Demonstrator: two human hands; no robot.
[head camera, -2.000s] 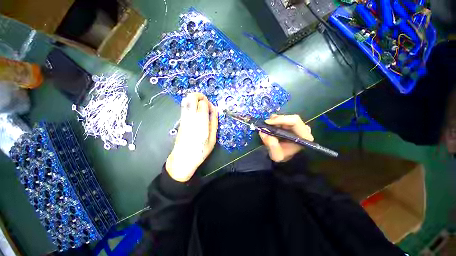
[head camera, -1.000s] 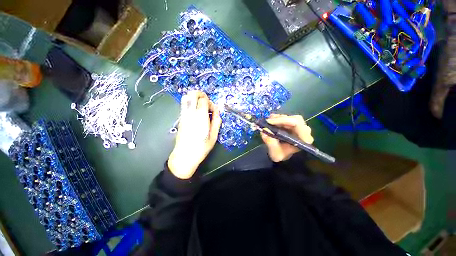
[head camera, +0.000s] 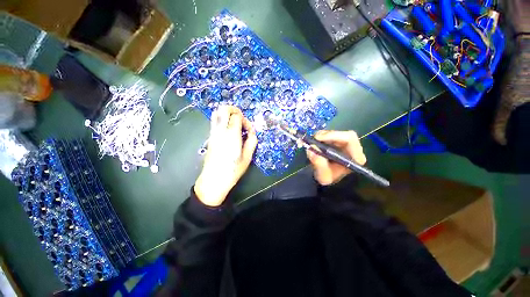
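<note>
A blue PCB panel (head camera: 255, 64) lies tilted on the green bench in front of me, with several white lead wires (head camera: 181, 92) on its left part. My left hand (head camera: 224, 154) rests at the panel's lower left edge with fingertips together; a white ring end (head camera: 202, 151) shows beside it, and its fingertips seem to pinch that lead, partly hidden. My right hand (head camera: 337, 155) holds a black soldering iron (head camera: 348, 163) like a pen, its metal tip over the panel, right of my left fingertips.
A pile of white leads (head camera: 125, 127) and a dark phone (head camera: 78, 87) lie left. Stacked PCB panels (head camera: 64, 214) are lower left, a cardboard box (head camera: 142, 43) upper left. A soldering station (head camera: 340, 23) with cable and a blue parts tray (head camera: 465, 96) are upper right, near another person's sleeve.
The iron's tip has shifted slightly up and right over the panel. My left hand has stayed nearly in place. The other person's sleeve at the right edge has moved.
</note>
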